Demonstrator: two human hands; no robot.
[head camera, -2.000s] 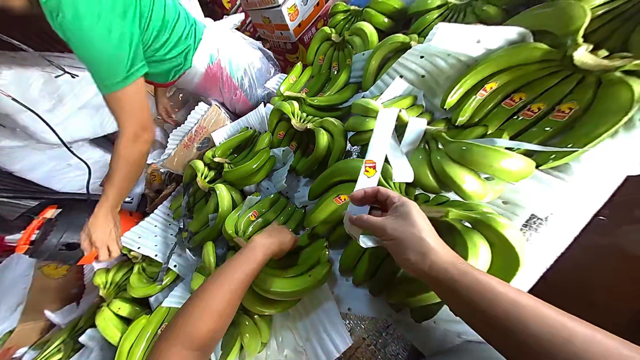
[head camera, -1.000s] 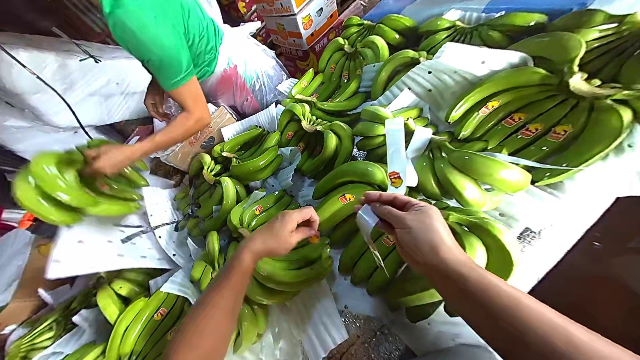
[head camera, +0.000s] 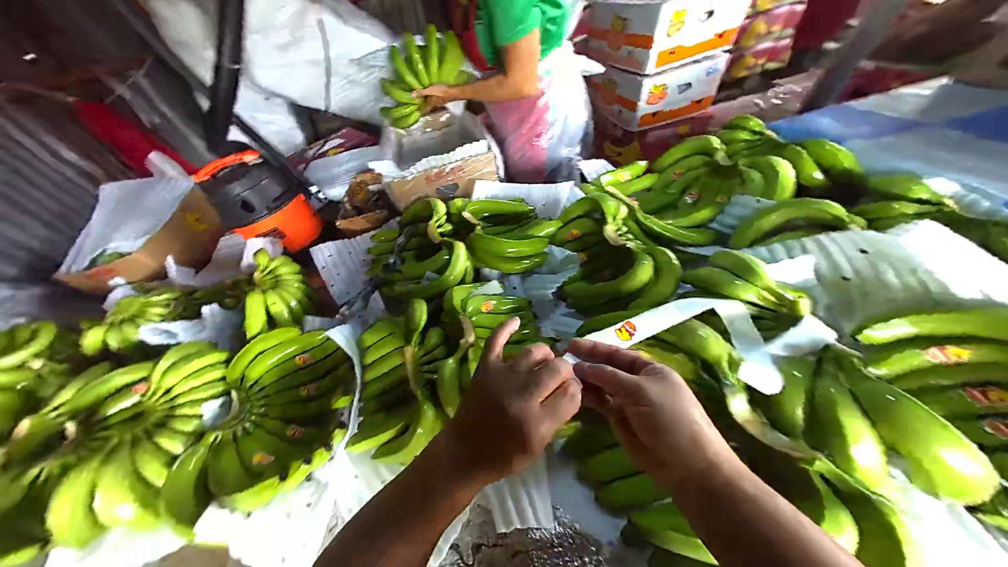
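Note:
My right hand (head camera: 650, 405) pinches the end of a white paper strip of stickers (head camera: 669, 319), which trails to the right over the bananas and bears a red and yellow sticker (head camera: 626, 330). My left hand (head camera: 520, 394) meets it, thumb and fingertips at the strip's end; whether it holds a sticker is hidden. Beneath and around both hands lie green banana hands, with a stickered cluster (head camera: 492, 309) just beyond my left one. More stickered bananas (head camera: 276, 409) lie at the left, and large ones (head camera: 890, 425) at the right.
Across the bananas a person in a green top (head camera: 512, 39) holds a banana hand (head camera: 425, 71) over an open cardboard box (head camera: 445, 169). Stacked cartons (head camera: 657, 87) stand behind. An orange and black container (head camera: 264, 205) is at the back left. Foam sheets (head camera: 906, 260) lie among the bananas.
My hands, apart two seconds ago, have come together at the strip's end. The other person has picked up a banana hand and moved it to the box. The view has swung left and up.

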